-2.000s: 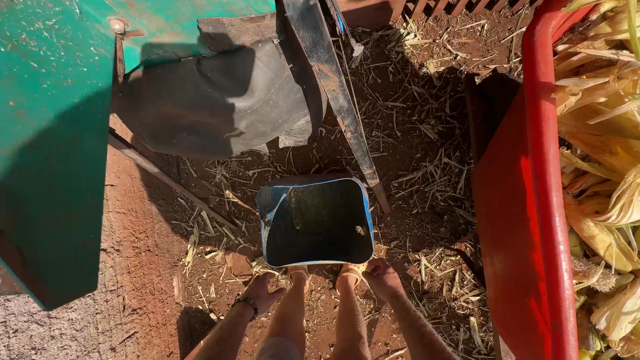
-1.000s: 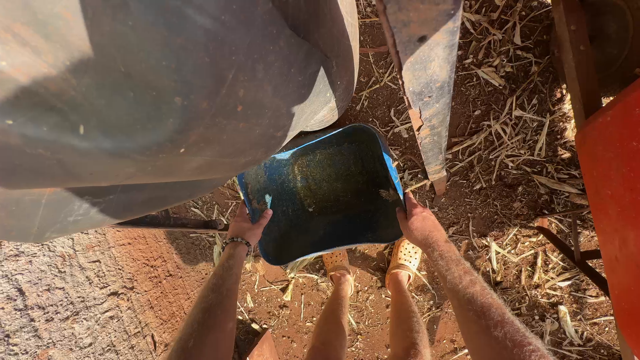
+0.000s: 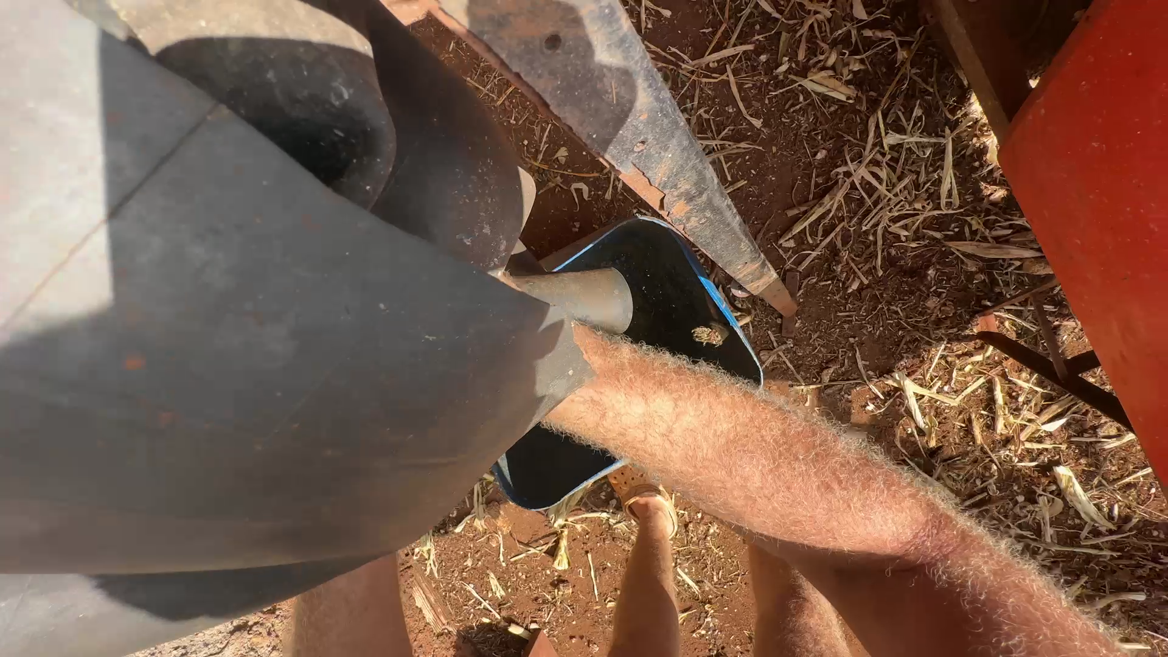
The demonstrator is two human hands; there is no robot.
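Note:
A dark container with a blue rim (image 3: 735, 319) sits on the ground, partly covered by a large grey rubber-like sheet (image 3: 274, 365). The end of a grey tube-like piece (image 3: 589, 297) projects over its opening, and a small tan bit (image 3: 709, 335) shows inside. My right forearm crosses the container from the lower right and passes under the sheet's edge, which hides my right hand. At the bottom left, what seems to be my left forearm runs up behind the sheet; my left hand is hidden. What either hand touches cannot be seen.
A rusty, pointed metal plate (image 3: 675, 164) slants down beside the container's right edge. A red panel (image 3: 1095, 210) stands at the right, with dark metal bars (image 3: 1049, 370) beside it. Dry husks and stalks (image 3: 876, 182) litter the reddish soil. My feet are just below the container.
One second ago both hands held the container's sides; now they are hidden by the grey sheet. My right arm has moved left across the container. The sheet now covers more of the container.

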